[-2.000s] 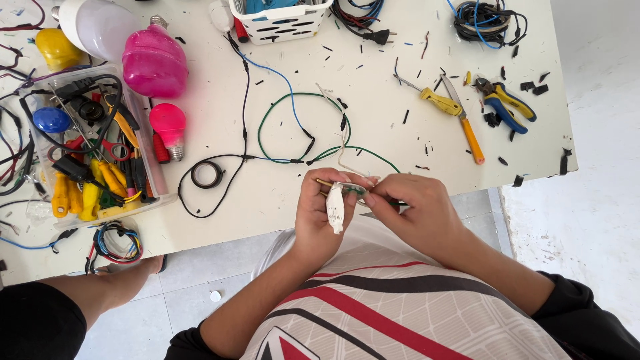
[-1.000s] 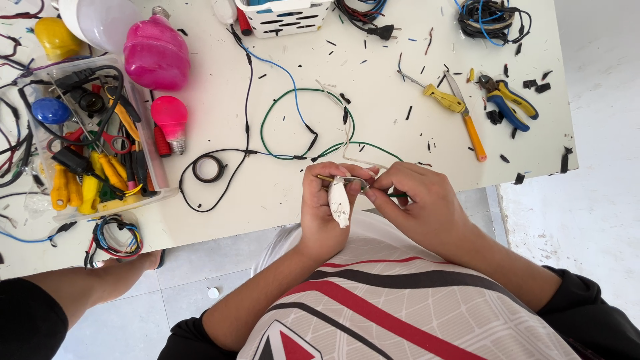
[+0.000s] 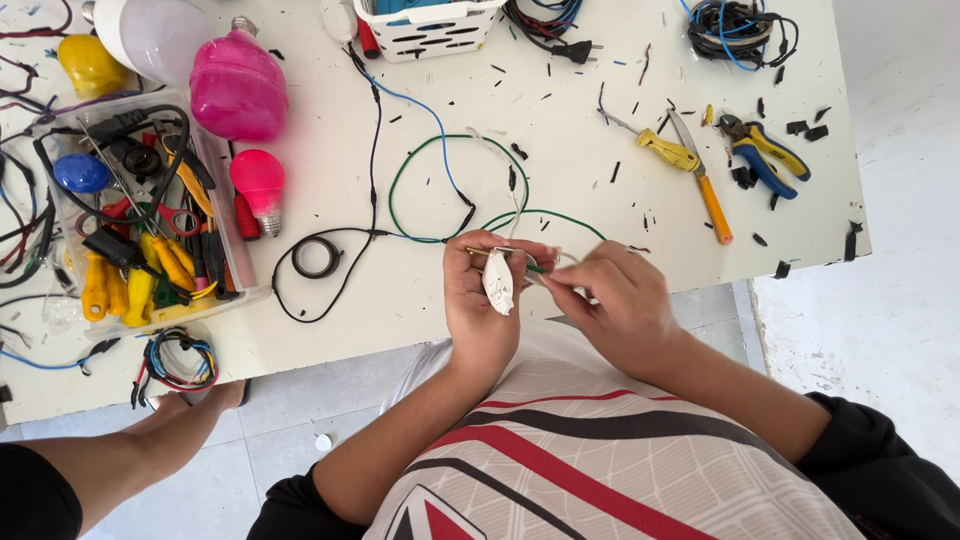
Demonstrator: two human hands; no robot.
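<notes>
My left hand [image 3: 484,300] holds a small white fitting [image 3: 498,282] with brass-coloured prongs, near the table's front edge. My right hand [image 3: 619,304] pinches the end of a green wire just right of the fitting; the fingertips partly hide it. The green wire [image 3: 392,191] loops on the table behind my hands and joins a blue wire [image 3: 442,135] and a black one. A pale wire also runs to my fingers. Left of the loop, a roll of black tape [image 3: 316,257] lies inside a bend of the black wire.
On the left stands a clear plastic box [image 3: 247,296] of tools beside pink bulbs [image 3: 238,82]. A screwdriver [image 3: 667,150], an orange-handled knife [image 3: 714,206] and cutting pliers [image 3: 765,157] lie on the right among black scraps. A person's leg [image 3: 142,450] shows at lower left.
My right hand has drawn slightly away from the fitting, and a short green length now shows between the hands. The left hand keeps its hold on the fitting.
</notes>
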